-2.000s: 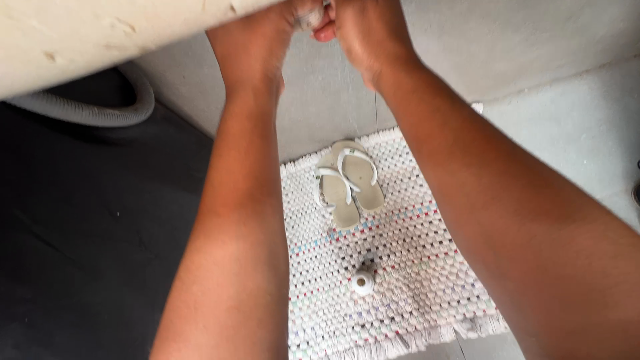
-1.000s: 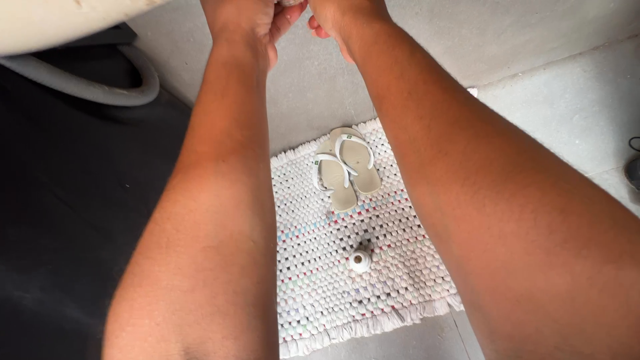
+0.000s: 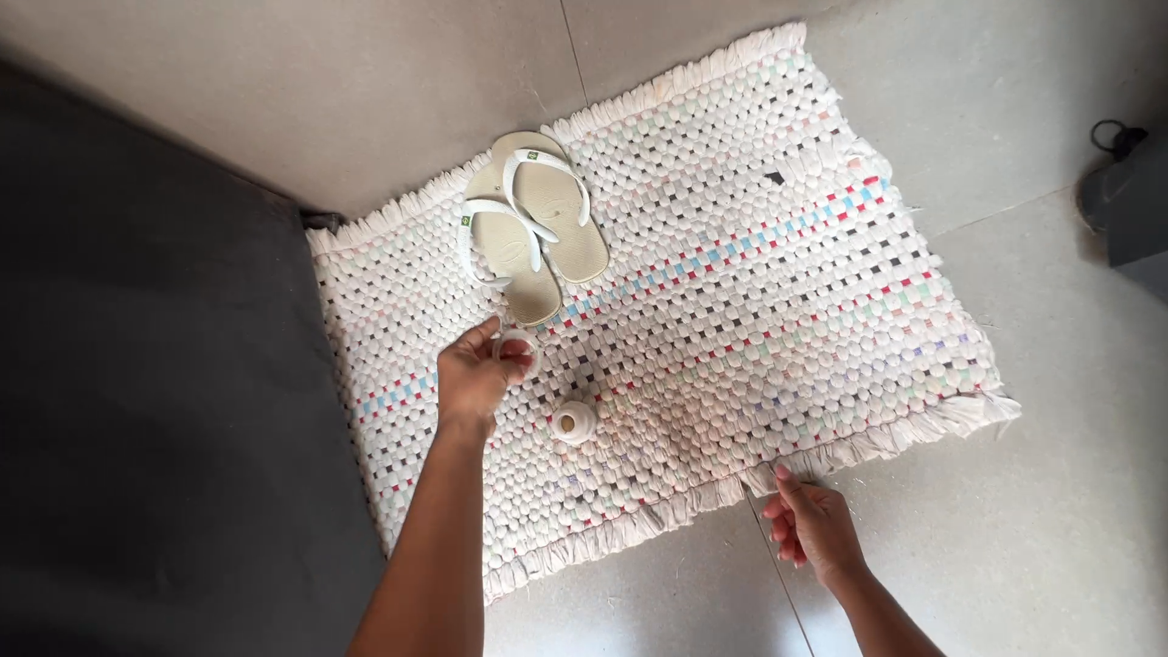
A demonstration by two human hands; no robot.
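Observation:
My left hand (image 3: pixel 474 374) holds a small whitish ring (image 3: pixel 516 354) between thumb and fingers, over the woven rag rug (image 3: pixel 730 301). Just to the right of that hand, a small white bottle (image 3: pixel 575 422) with a round opening at its top stands on the rug. Near the rug's lower fringe is my right hand (image 3: pixel 808 520), its fingers partly curled; whether something thin is pinched in them cannot be told. A pair of beige flip-flops (image 3: pixel 538 224) with white straps lies above the left hand, one partly overlapping the other.
A black panel or cover (image 3: pixel 164 365) rises along the left side. Behind the rug runs a grey wall (image 3: pixel 365 100). Grey floor tiles (image 3: pixel 1049 474) lie to the right, with a dark object (image 3: pixel 1131 201) at the right edge.
Both hands have come down from the top of the view to over the rug and are now apart. The ring shows clearly in the left hand. The view has shifted strongly.

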